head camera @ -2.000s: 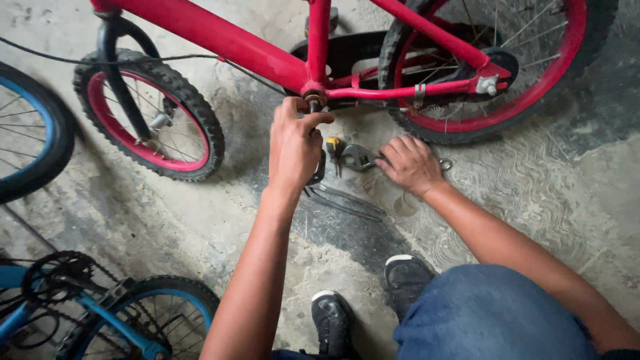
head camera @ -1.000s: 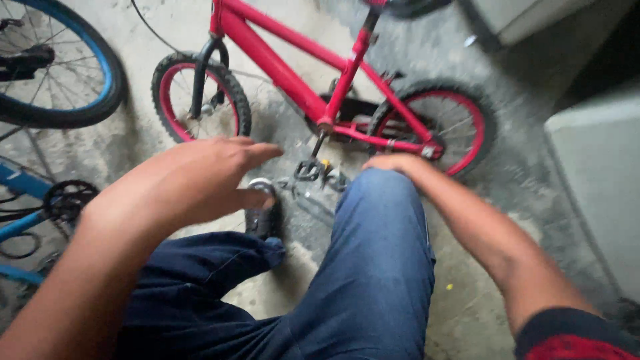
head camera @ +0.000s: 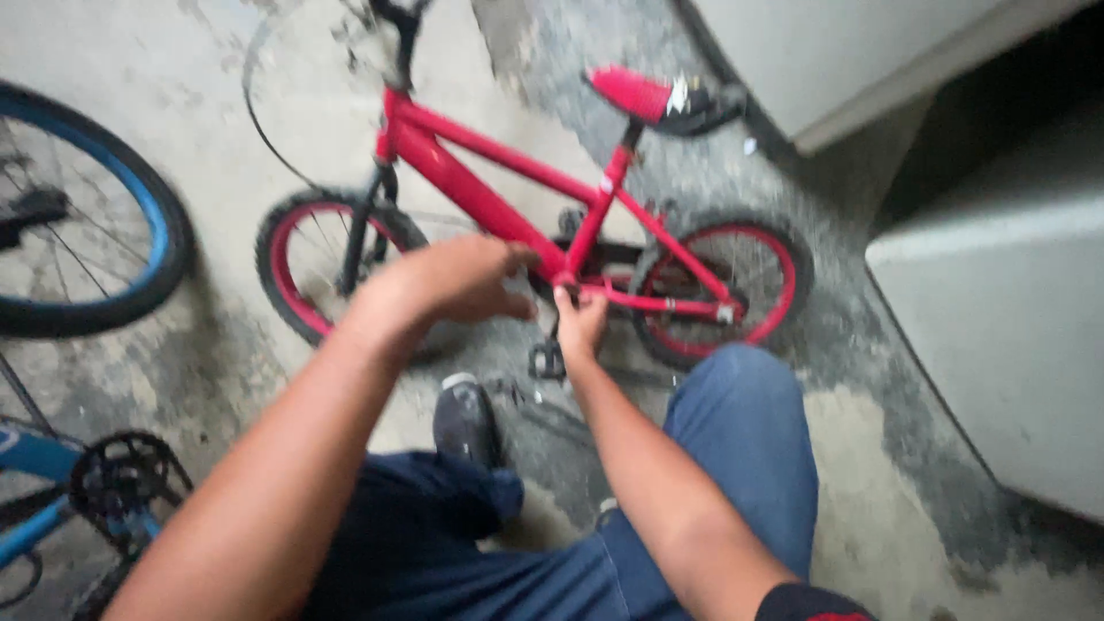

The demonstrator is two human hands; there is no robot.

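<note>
A small red bicycle (head camera: 492,194) lies or leans in front of me, its pedal (head camera: 547,360) hanging on a crank below the frame. My right hand (head camera: 582,321) is at the bottom bracket, with thumb and fingers around the crank's upper end. Just left of it my left hand (head camera: 479,280) hovers in front of the down tube, fingers apart, holding nothing that I can see. Below the pedal, blurred metal tools (head camera: 552,414) lie on the concrete floor; their kind cannot be told.
A blue-rimmed wheel (head camera: 159,220) is at the far left, above a chainring (head camera: 129,483) of a blue bicycle. Pale grey box-like objects (head camera: 1000,328) stand at the right. My shoe (head camera: 466,418) is close to the tools.
My right hand has moved from beside my knee to the crank at the bottom bracket. Two seconds ago my left hand was at that spot; now it is off it. The view has shifted widely.
</note>
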